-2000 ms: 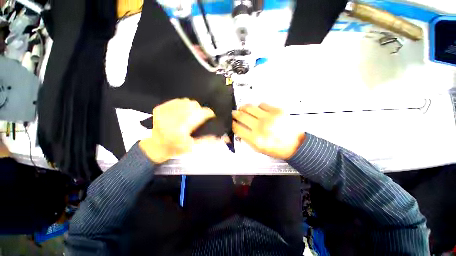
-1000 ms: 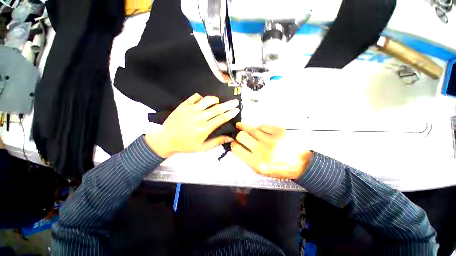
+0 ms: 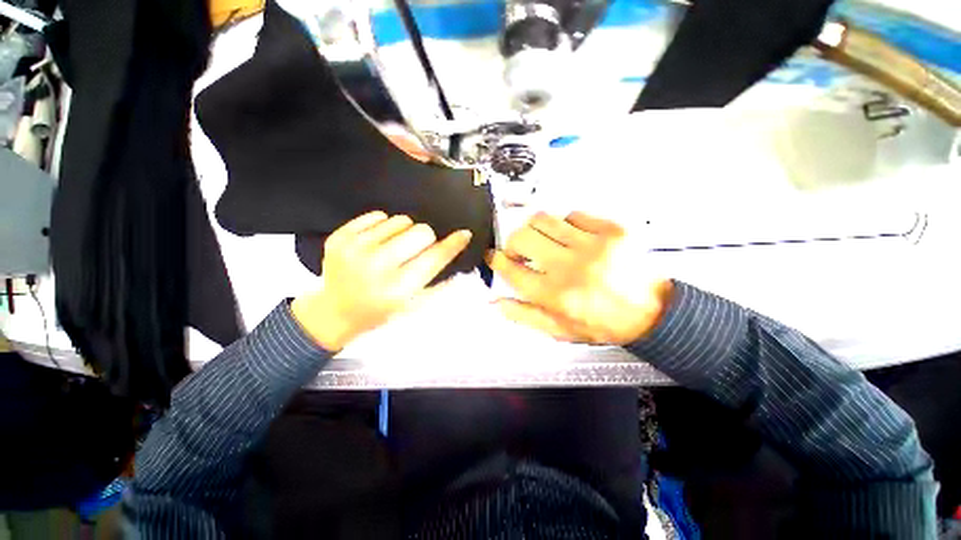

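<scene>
A black cut panel (image 3: 316, 148) lies on the white sewing table, its right edge at the presser foot and needle (image 3: 487, 169). My left hand (image 3: 379, 274) lies on the panel's near part, fingers spread, palm down. My right hand (image 3: 580, 276) lies just right of the panel's edge, its fingertips touching that edge below the presser foot. A small dark end of cloth shows between the hands. The fabric under my fingers is hidden. The tension dial (image 3: 513, 159) sits right of the needle.
Stacked black cut pieces (image 3: 132, 211) hang over the table's front edge at left. A black strip (image 3: 727, 53) lies right of the machine head. A wooden-handled tool (image 3: 896, 69) lies at the upper right. The ruler-marked table edge (image 3: 495, 374) runs in front of me.
The panel has shifted and turned beside the needle. My left hand has drawn back from the needle. My right hand's fingers are spread more. The view has also shifted a little.
</scene>
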